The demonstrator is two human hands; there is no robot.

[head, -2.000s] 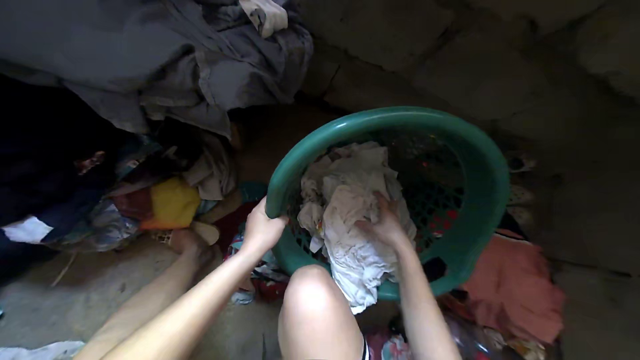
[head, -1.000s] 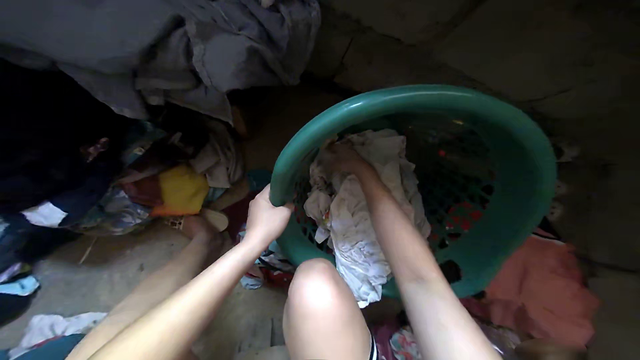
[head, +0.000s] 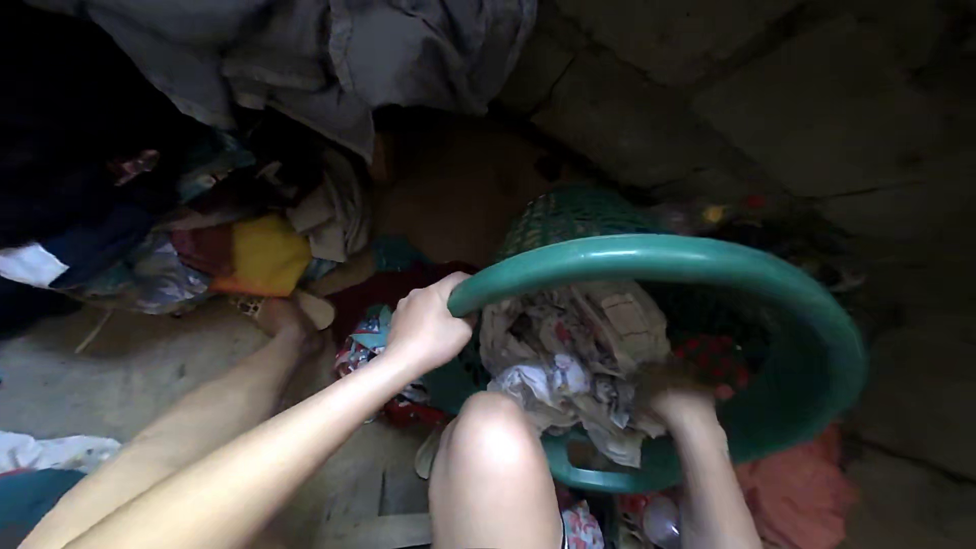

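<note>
A green plastic laundry basket (head: 625,255) leans over, its wide mouth facing me. At the left of its rim my left hand (head: 431,324) is closed around the edge. Crumpled beige and whitish cloth (head: 572,328) fills the near part of the basket and hangs over the lower rim, above a handle slot. My right hand (head: 675,389) is inside the mouth, blurred, at the right side of this cloth; whether its fingers grip the cloth cannot be told. A red patterned cloth (head: 713,362) lies deeper in the basket, behind the right hand.
Grey fabric (head: 412,53) hangs at the top left. Below it is a heap of clothes with a yellow cloth (head: 271,255). Salmon-coloured cloth (head: 801,488) lies at the lower right of the basket. My bare knee (head: 492,457) is close to the rim, and a cracked stone-like surface (head: 762,114) stretches behind.
The basket has tipped, so its woven outer side now shows behind the rim. My right hand has moved from the upper left of the beige cloth to its right side. My left hand stays on the rim.
</note>
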